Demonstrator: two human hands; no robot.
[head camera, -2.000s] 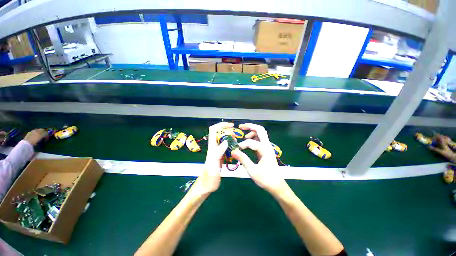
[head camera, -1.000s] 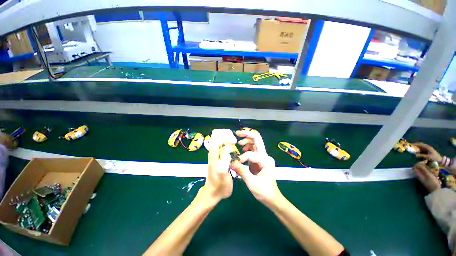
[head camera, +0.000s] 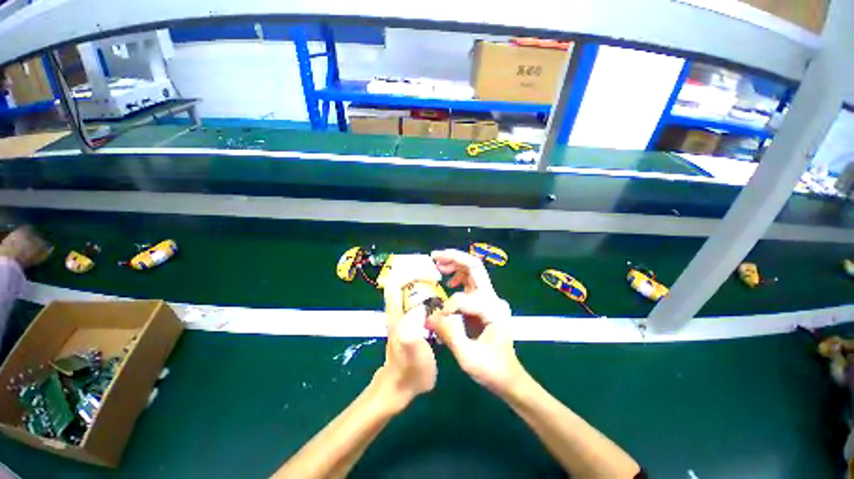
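My left hand (head camera: 408, 323) holds a yellow housing shell (head camera: 419, 297) above the white rail. A small dark part (head camera: 433, 305) shows at the shell's near right side. My right hand (head camera: 475, 323) has its thumb and fingertips at this dark part; the fingers hide much of it. Just behind my hands on the green conveyor lie a yellow shell with red wires (head camera: 349, 264) at the left and a yellow-rimmed blue shell (head camera: 488, 254) at the right.
An open carton of green circuit boards (head camera: 165, 334) stands at left on the green bench. More yellow units (head camera: 565, 285) lie along the conveyor (head camera: 281, 299). A slanted grey post (head camera: 730, 196) rises at right. Another person's hand (head camera: 26, 245) is at far left.
The units on the belt have moved right. The shell in my left hand has turned, and the green board seen at it earlier no longer shows. The neighbour's hands at right have left the belt.
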